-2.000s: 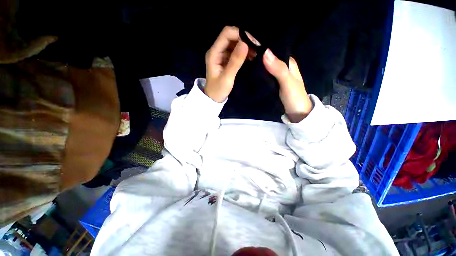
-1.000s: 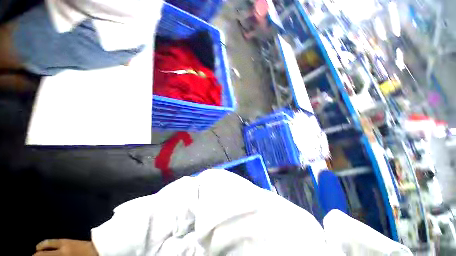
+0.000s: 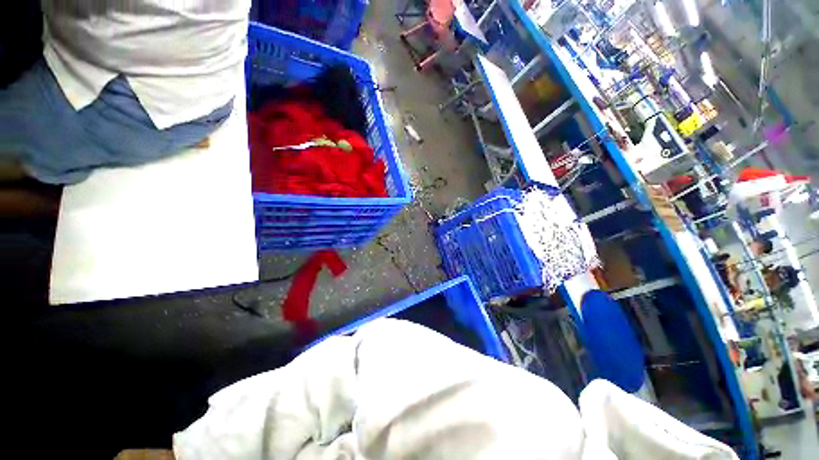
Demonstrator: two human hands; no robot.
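Observation:
Only a thin sliver of my right hand (image 3: 144,455) shows at the bottom left edge, beyond the white sleeve (image 3: 269,395). Its fingers are cut off, so I cannot tell what it holds. My left hand is out of view. Black cloth or deep shadow (image 3: 99,377) fills the lower left, with no details visible. Nearest in front are a blue plastic crate (image 3: 328,212) with red fabric (image 3: 314,148) and some dark cloth inside, and a white bench top (image 3: 157,238).
A person in a white top (image 3: 148,54) sits on the bench. Red cloth (image 3: 310,286) lies on the floor. Another blue crate (image 3: 465,310) is beside my sleeve. A further crate (image 3: 489,247) holds whitish material near a blue stool top (image 3: 612,340). Blue-edged worktables (image 3: 647,207) run along the right.
The view has swung to the right, away from my two raised hands and the black strip between their fingertips. Since one second ago, my right hand has slipped mostly below the edge.

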